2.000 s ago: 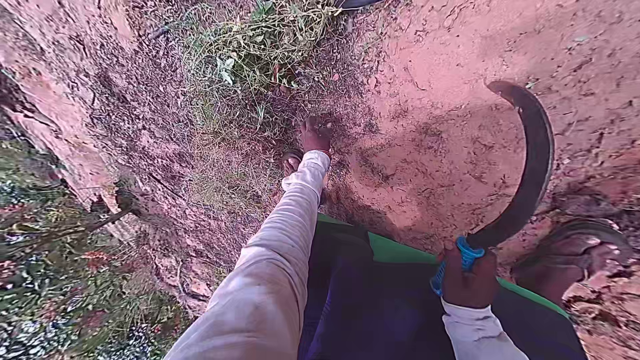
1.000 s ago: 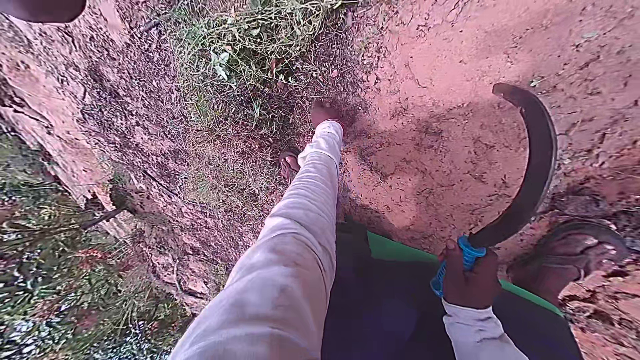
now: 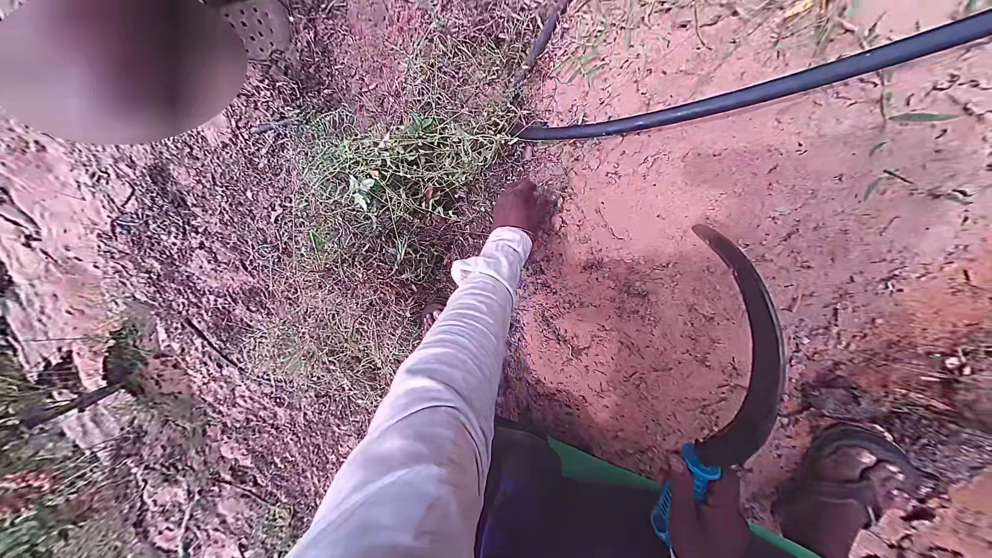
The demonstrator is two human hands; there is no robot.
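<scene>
My right hand (image 3: pixel 709 508) is closed around the blue handle of a sickle (image 3: pixel 763 349), whose dark curved blade points up and away over the reddish soil. My left hand (image 3: pixel 519 209) reaches out in a pale long sleeve, low over the ground at the right edge of a clump of grass and weeds (image 3: pixel 411 170). Its fingers are hard to make out, and whether they hold any stems does not show. The near end of a black hose (image 3: pixel 697 108) lies just beyond that hand.
My sandalled foot (image 3: pixel 845 480) stands at lower right; part of the other (image 3: pixel 434 310) shows beside my left sleeve. At top left a person's head, blurred, is close, with a perforated shoe (image 3: pixel 260 27) behind. A dark stick (image 3: pixel 74 407) and plants lie at left.
The view has shifted so that the black hose shows much more. The blurred head at top left shows more than a second ago. My right hand still grips the sickle.
</scene>
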